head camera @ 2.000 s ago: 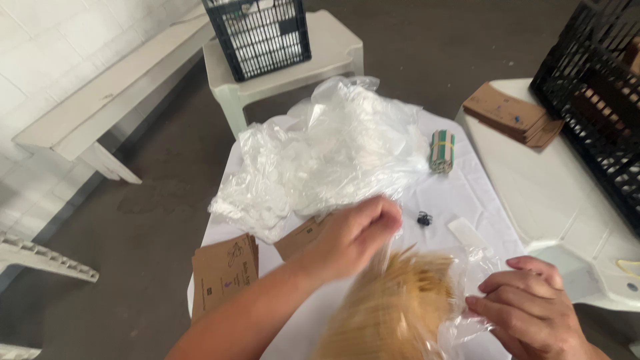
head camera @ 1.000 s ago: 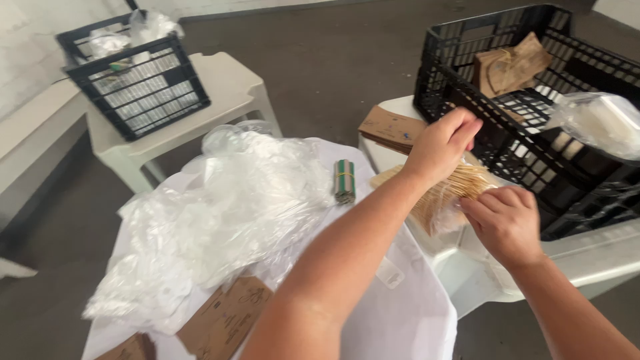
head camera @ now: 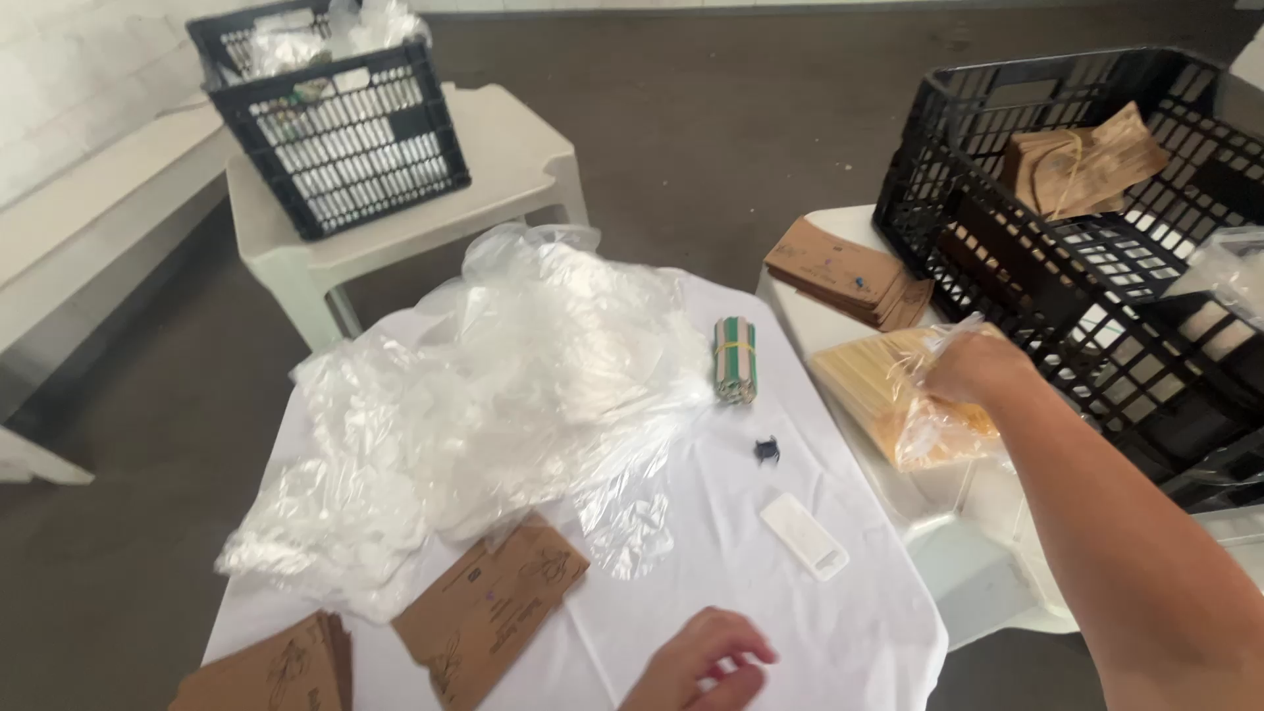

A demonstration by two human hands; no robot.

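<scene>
At the right, my right hand [head camera: 973,370] grips the plastic bag of thin wooden sticks [head camera: 889,390], which rests on a white plastic stool. My left hand [head camera: 706,662] is low over the white tablecloth, fingers curled and apart, holding nothing. A heap of clear plastic bags [head camera: 513,395] covers much of the cloth. Beside it stands a green and pale bundle with a yellow rubber band [head camera: 735,360]. Nearer lie a small dark object [head camera: 766,450] and a white plastic piece [head camera: 805,535]. Printed brown paper sleeves [head camera: 494,612] lie in front, with a stack of them [head camera: 276,671] at lower left.
A black plastic crate [head camera: 1027,267] at right holds banded brown paper pieces [head camera: 1081,168] and plastic-wrapped things. Brown paper sleeves [head camera: 839,272] lie beside it. Another crate [head camera: 346,138] with plastic bags stands on a white stool [head camera: 504,148]. A bench [head camera: 109,188] runs along the wall.
The bag of sticks has moved from over the cloth to the stool at right. My left hand has let go of it and come back over the cloth. The view has shifted.
</scene>
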